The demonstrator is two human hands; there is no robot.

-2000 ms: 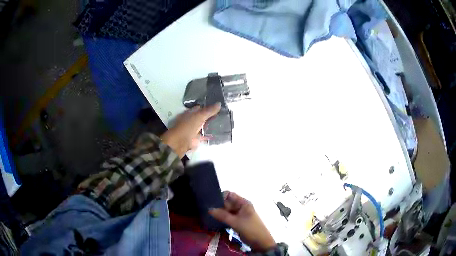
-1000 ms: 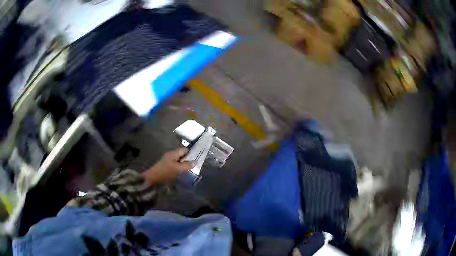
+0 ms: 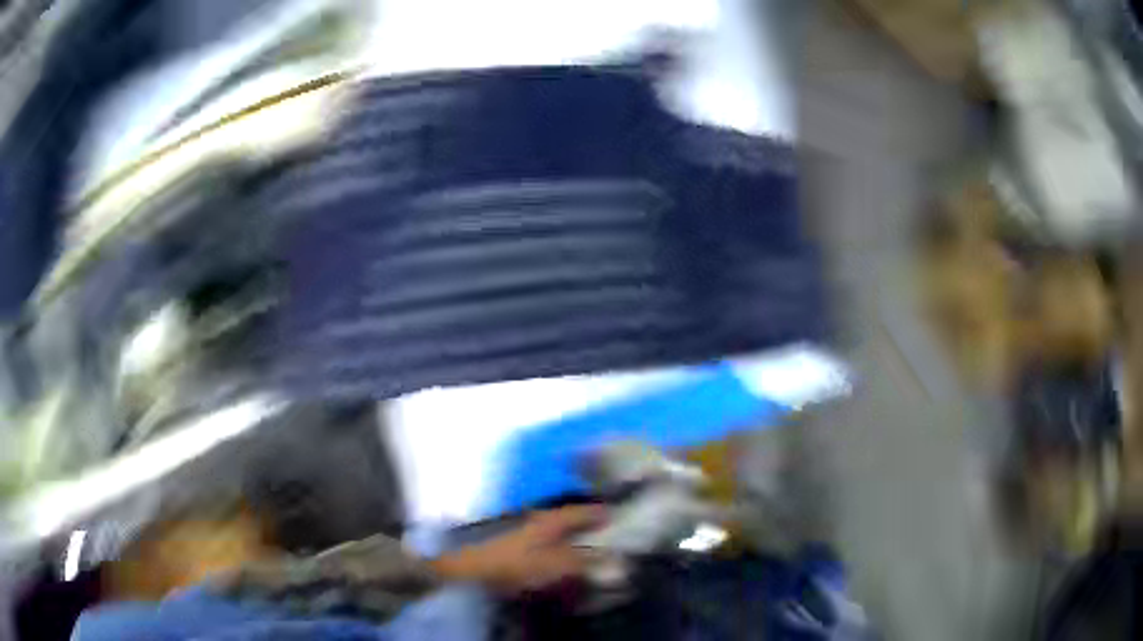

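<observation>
The frame is strongly blurred. My left hand [image 3: 533, 551] is low in the view, fingers pointing right, closed on the metal folder attachment [image 3: 652, 501], a smeared silver-grey shape at its fingertips. Navy cloth panels [image 3: 740, 238] with greyish streaks spread over a table in front, beyond the hand. White material [image 3: 539, 31] lies at their far side. A white and bright blue band [image 3: 602, 420] hangs at the table's near edge, just beyond my left hand. My right hand is not in view.
Grey floor [image 3: 877, 463] runs down the right of the table. Blurred brown and dark bundles [image 3: 1065, 313] stand at the far right. At the left are a pale curved edge [image 3: 163, 457] and blurred machine-like clutter [image 3: 163, 338]. Dark blue cloth shows at the bottom right.
The view has swung from the white table, across the floor, to the table with navy cloth. My left hand still carries the folder, now lower in view. My right hand has left the picture.
</observation>
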